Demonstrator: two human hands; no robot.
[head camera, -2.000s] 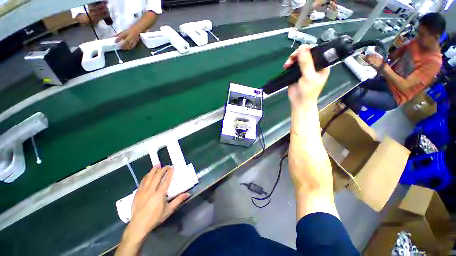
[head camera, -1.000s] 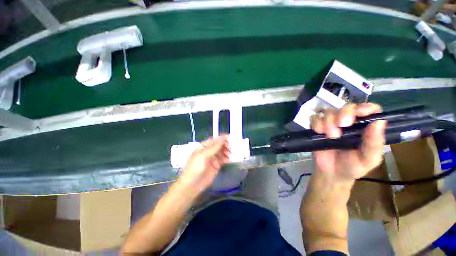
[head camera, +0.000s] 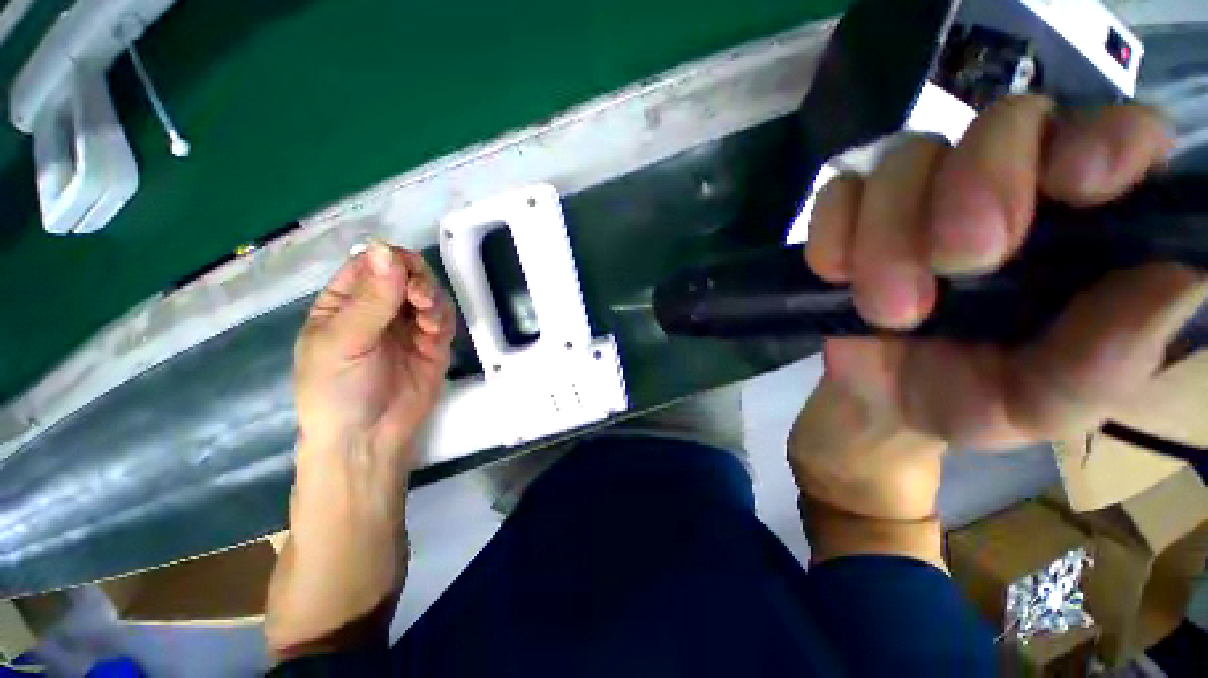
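The white appliance body (head camera: 563, 393) lies on the dark green ledge, its looped handle (head camera: 554, 258) pointing to the belt. Small holes show near its right end. My right hand (head camera: 987, 272) is closed around the black electric screwdriver (head camera: 749, 295). Its thin bit points left at the handle and is apart from it. My left hand (head camera: 375, 347) is raised left of the handle, thumb and fingers pinched at a small white tip (head camera: 358, 249); whether it is the rod's end I cannot tell. The body's left end is hidden behind this hand and wrist.
The screw feeder (head camera: 881, 73) stands at the upper right, partly behind my right hand. Another white body (head camera: 82, 133) with a thin rod lies on the green belt, upper left. A pale rail (head camera: 636, 139) borders the belt. Cartons (head camera: 1033, 543) stand below the ledge, one with shiny parts.
The view has moved closer. My left hand has left the body and risen to the left. The screwdriver has gone from the feeder side to the body, and its bit is now beside the handle.
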